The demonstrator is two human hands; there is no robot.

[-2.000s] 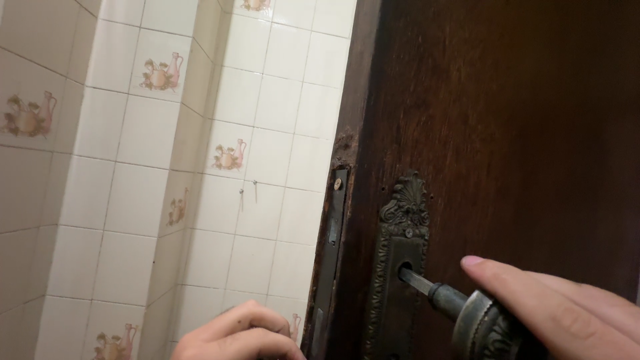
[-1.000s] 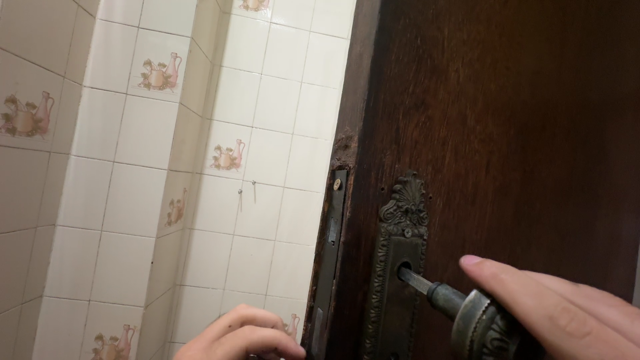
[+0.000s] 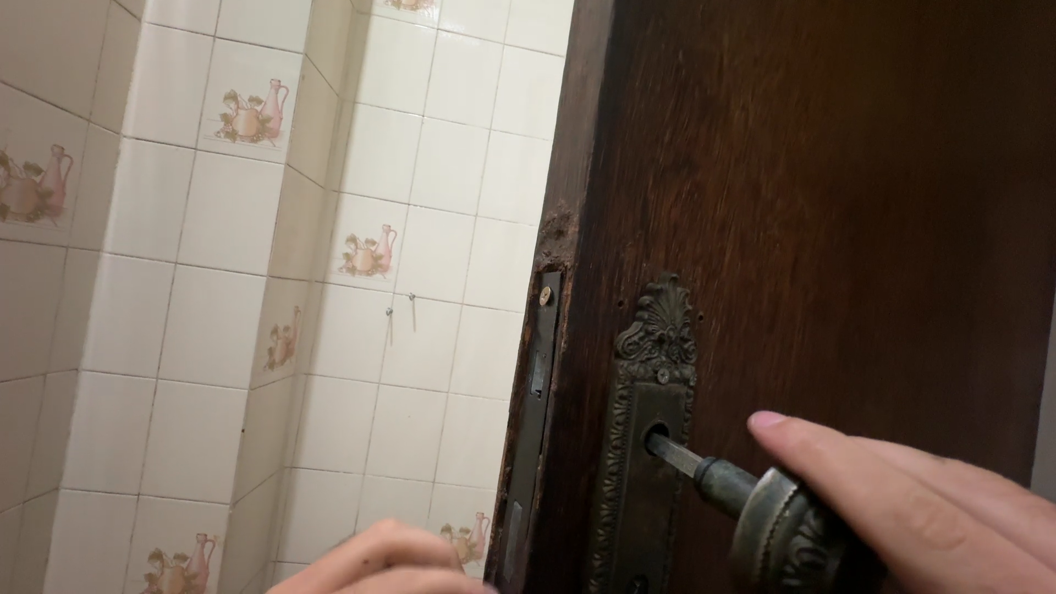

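Observation:
My right hand is closed around an ornate bronze-coloured door knob at the lower right. From the knob a square metal spindle reaches into the upper hole of a decorated escutcheon plate on the dark wooden door. Part of the spindle shows between knob and plate. My left hand, with fingers bent, is at the bottom, beside the door's edge; its lower part is out of frame, and whether it grips anything is hidden. A lock faceplate with a brass-coloured screw is set into that edge.
Behind the door's edge stands a wall of cream tiles, some bearing painted jugs and fruit. Two small screws or nails stick out of it. The wood above the faceplate is worn.

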